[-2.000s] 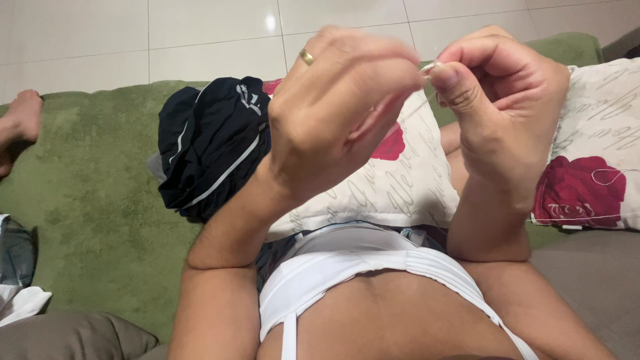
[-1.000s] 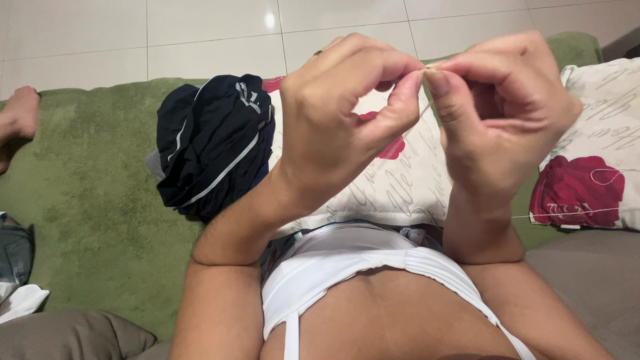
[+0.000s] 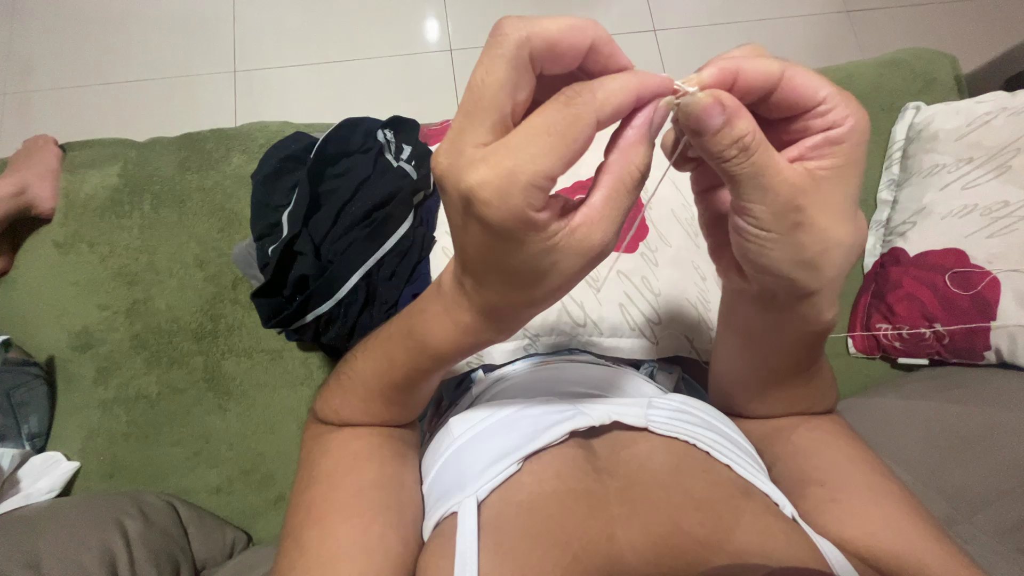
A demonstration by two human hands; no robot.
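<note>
My left hand (image 3: 552, 160) and my right hand (image 3: 772, 168) meet fingertip to fingertip at the upper centre right. Each pinches a small looped or knotted bit of white thread (image 3: 685, 90) between thumb and index finger. From there a strand slants down and left across a cream cushion (image 3: 664, 296) printed with script and a red flower. Another length of the thread runs past my right wrist onto a second printed cushion (image 3: 960, 184) at the right, where it makes a loose loop. Whether a needle or other small piece is in my fingertips I cannot tell.
A dark garment (image 3: 344, 232) with white piping lies bunched left of the cushion on a green sofa (image 3: 160, 320). Another person's foot (image 3: 36, 180) rests at the far left edge. Brown cushions (image 3: 120, 532) and grey and white cloth (image 3: 28, 472) sit lower left. Tiled floor (image 3: 344, 40) lies beyond.
My left hand has turned, and its fingers are less blurred than two seconds ago. Both hands stay together at the thread, and a strand hanging below the fingertips now shows plainly.
</note>
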